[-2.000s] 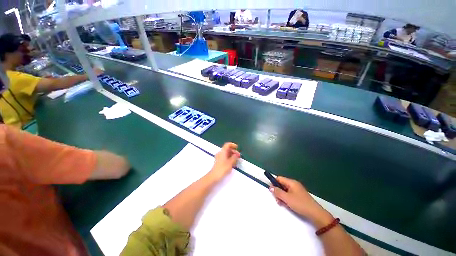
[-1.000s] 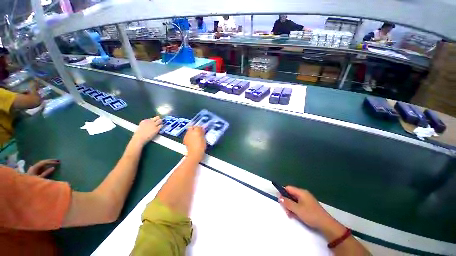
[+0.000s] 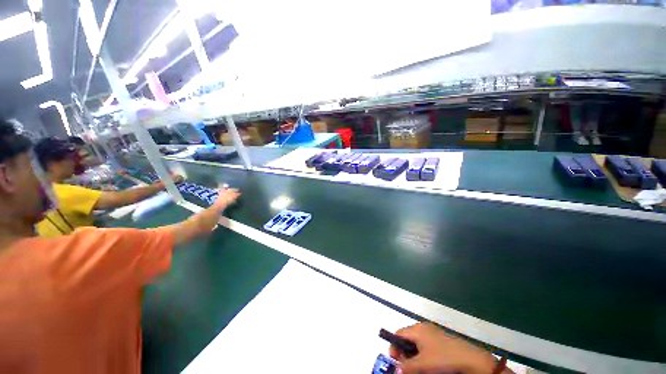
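My right hand (image 3: 442,352) is at the lower right, partly cut off by the bottom edge. It holds a short black pen-like tool (image 3: 398,341) that points left. A blue housing (image 3: 383,364) with dark inner parts shows just below the tool at the bottom edge; most of it is cut off, and I cannot tell what holds it. My left hand is out of the picture. The white work sheet (image 3: 292,321) lies in front of me. Other blue housings with black shapes (image 3: 288,222) lie on the green belt ahead.
The green belt (image 3: 496,248) has a pale edge rail (image 3: 350,276). Dark units (image 3: 391,169) stand in rows beyond it, more at right. A person in orange (image 3: 80,292) at left reaches over the belt toward housings (image 3: 197,192). A person in yellow sits further left. A white shelf hangs overhead.
My left hand has left the belt and gone out of view. Fewer housings lie on the belt ahead, and one now shows by my right hand. The orange-sleeved arm reaches further along the belt. The view has tilted up.
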